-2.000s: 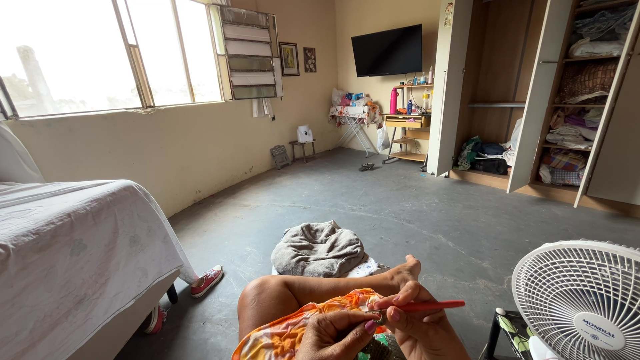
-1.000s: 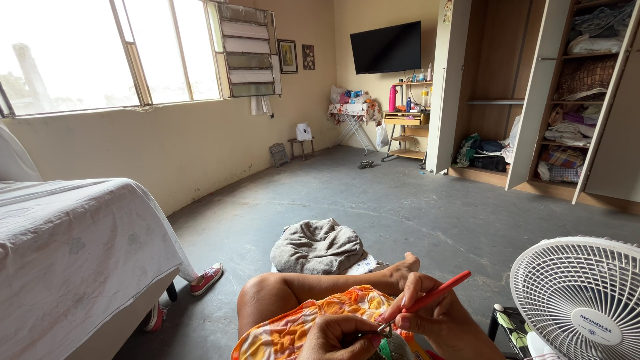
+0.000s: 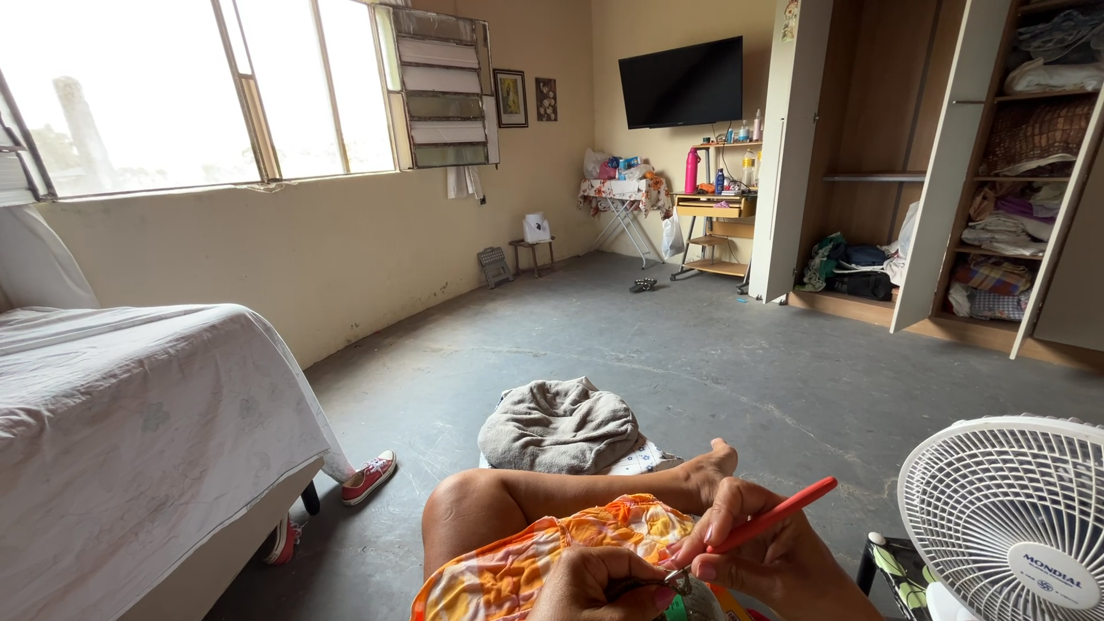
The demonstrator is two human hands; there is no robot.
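My right hand [image 3: 750, 548] grips a tool with a red handle [image 3: 776, 515], its thin metal tip pointing down and left. It looks like a crochet hook. My left hand [image 3: 599, 582] pinches something small and dark at that tip; what it is cannot be told. Just below the fingers is a clear object with a green part [image 3: 677, 609], mostly hidden by the hands. Orange and white patterned cloth [image 3: 509, 565] lies over the crossed legs under both hands.
A grey folded cloth [image 3: 561, 427] lies on the floor ahead. To the right stands a white fan [image 3: 1009, 517] beside a small dark-framed stand [image 3: 901, 561]. At the left are a bed with a white sheet [image 3: 155, 431] and a red sneaker [image 3: 371, 477]. Open wardrobe doors [image 3: 949, 164] stand farther back.
The red handle has tilted from nearly level to pointing up and right. My right hand has shifted slightly to the right.
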